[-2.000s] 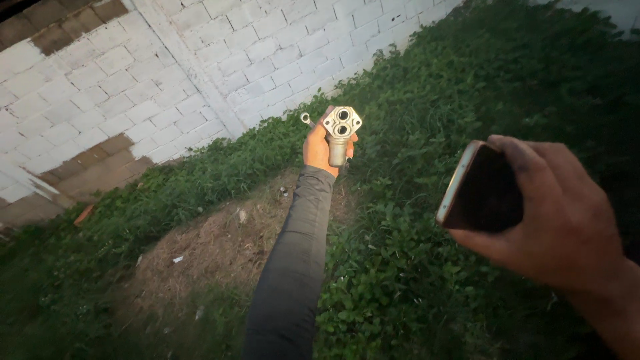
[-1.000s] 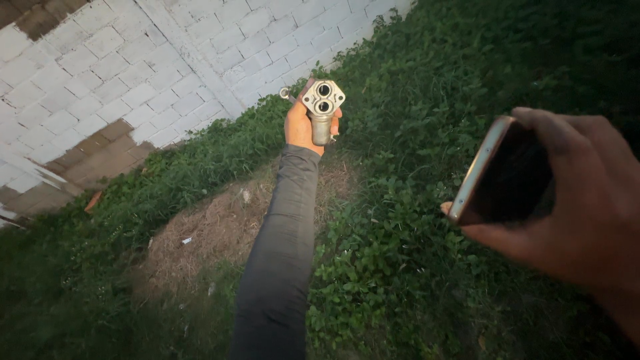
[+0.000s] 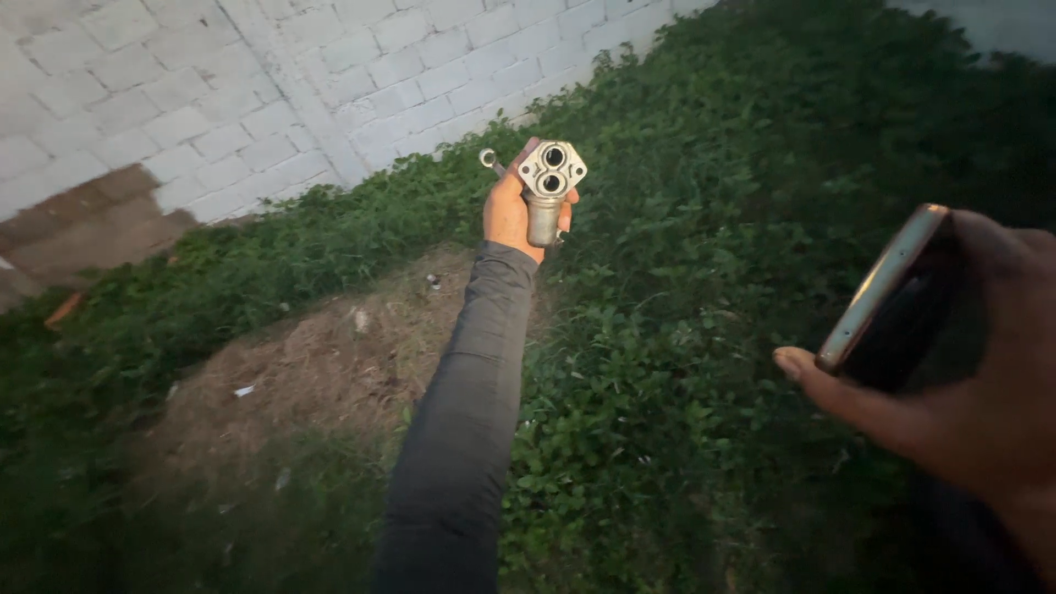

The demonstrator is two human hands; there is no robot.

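Stretched out on a dark-sleeved arm, my left hand [image 3: 507, 213] grips a metal valve body [image 3: 542, 216], which looks like an idle air control valve. Its flange, with two round ports and small bolt holes, faces me. The ring end of a wrench [image 3: 489, 157] sticks out to the left of the same hand; the rest of it is hidden. At the right edge my right hand [image 3: 949, 371] holds a smartphone [image 3: 881, 289] between thumb and fingers, its pale metal edge turned toward the left. The phone's dark face is in shadow.
A white-painted block wall [image 3: 396, 58] runs across the back, with a bare brown patch at the left. Low green plants [image 3: 676, 247] cover much of the ground. A patch of dry grass [image 3: 322, 363] with bits of litter lies left of my arm.
My right hand has turned the smartphone, so its edge now faces me more and its dark face shows less. My left hand keeps its grip on the valve body.
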